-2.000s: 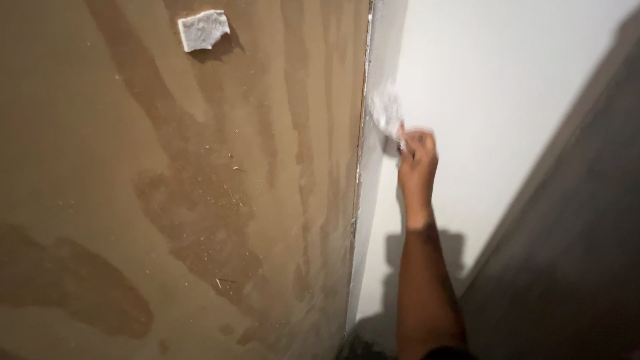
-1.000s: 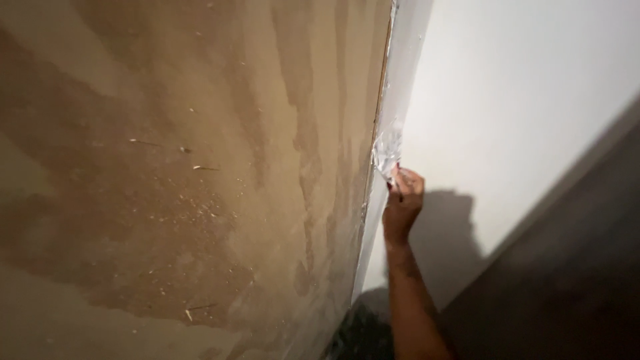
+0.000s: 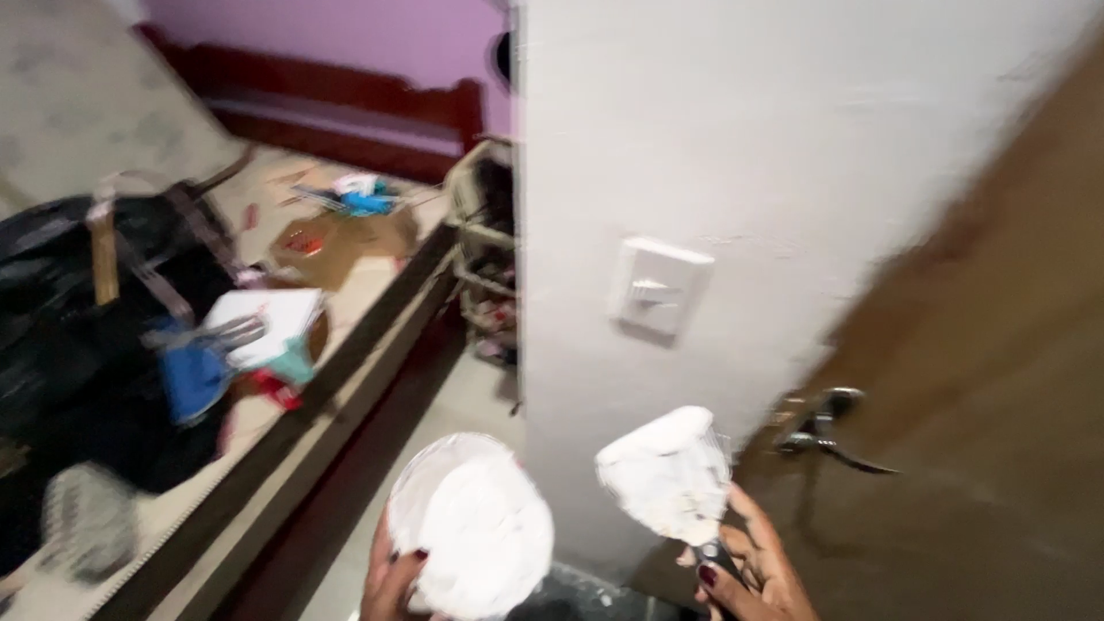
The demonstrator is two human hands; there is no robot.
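Observation:
At the lower centre my left hand (image 3: 392,573) holds a round tub of white paste (image 3: 487,535), its thumb over the rim. To the right, my right hand (image 3: 750,569) grips the dark handle of a putty knife (image 3: 668,479). White paste coats the blade, with a thick ridge along its far edge. Both are in front of a white wall (image 3: 586,138) that carries a white switch plate (image 3: 660,289). The tub and the knife are apart. The picture is somewhat blurred.
A brown door (image 3: 975,362) with a metal lever handle (image 3: 828,431) stands at the right. On the left, a wooden bed frame (image 3: 345,371) bears a black plastic bag (image 3: 78,345), a blue-handled tool (image 3: 194,371) and other items. A storage rack (image 3: 483,259) with several baskets stands behind.
The view has swung from the brown panel's edge to the switch plate and bed. My right hand, earlier at that edge, now holds the loaded knife near the tub. My left hand has come into view.

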